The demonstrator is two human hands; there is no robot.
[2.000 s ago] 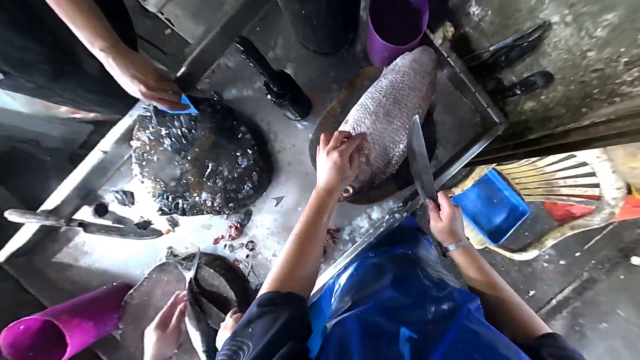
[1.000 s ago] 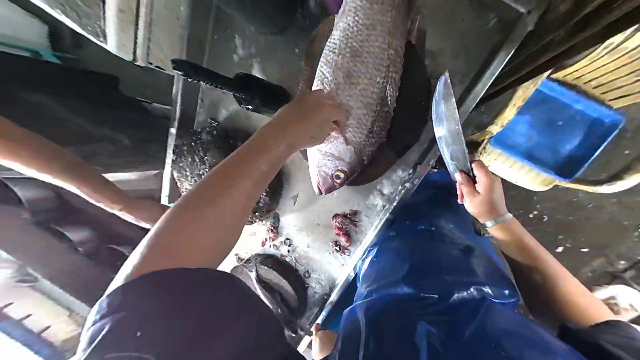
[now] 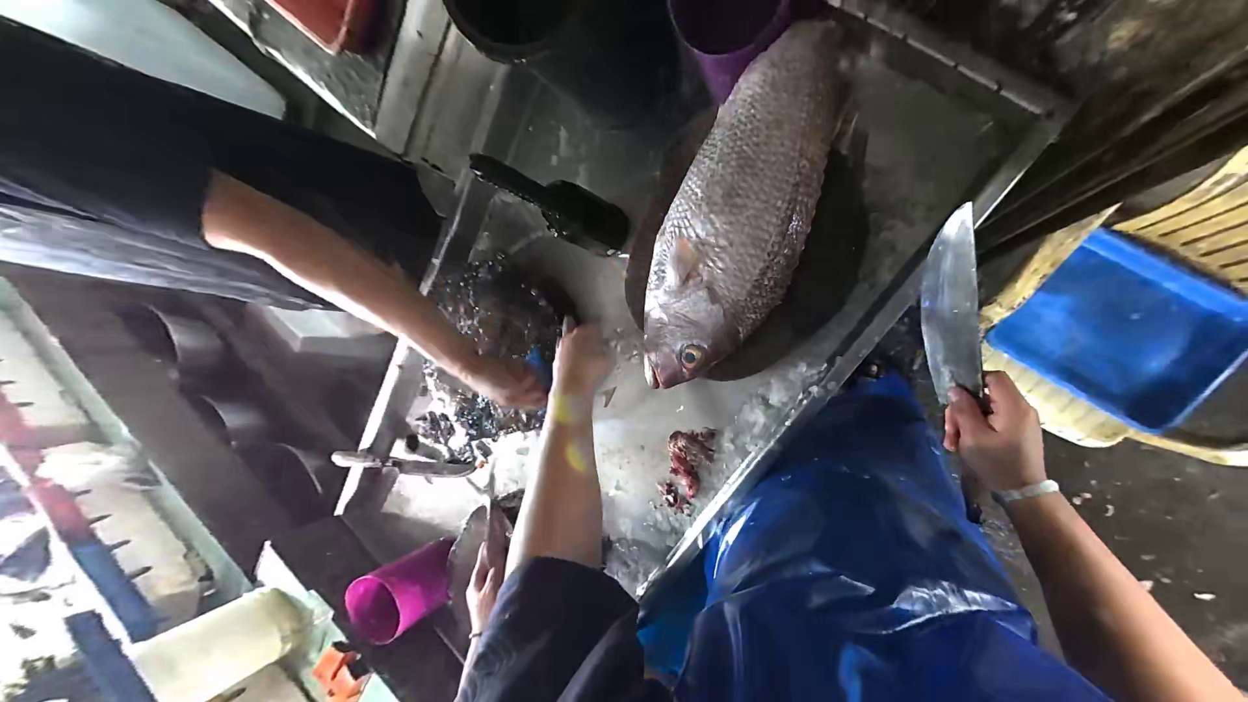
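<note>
A large scaly fish (image 3: 756, 185) lies on a dark round board, its head pointing down toward me. My left hand (image 3: 582, 359) is blurred, left of the fish's head and close to a co-worker's hand (image 3: 507, 380); whether it holds something cannot be told. In my right hand (image 3: 999, 434), off the table's right edge, is a large broad-bladed knife (image 3: 951, 297) with its blade up. A dark brush-like tool (image 3: 565, 210) lies left of the fish. Red fish innards (image 3: 687, 463) rest on the metal table (image 3: 624, 439) below the fish's head.
Purple containers stand at the top (image 3: 726, 58) and lower left (image 3: 405, 590). A blue tray (image 3: 1121, 327) sits on a yellow slatted chair (image 3: 1068, 419) at right. Another knife (image 3: 419, 466) lies across the table's left edge. Another person's hand (image 3: 481, 585) is near my left sleeve.
My left hand has left the fish's head and moved left, beside the co-worker's hand. The knife is still in my right hand.
</note>
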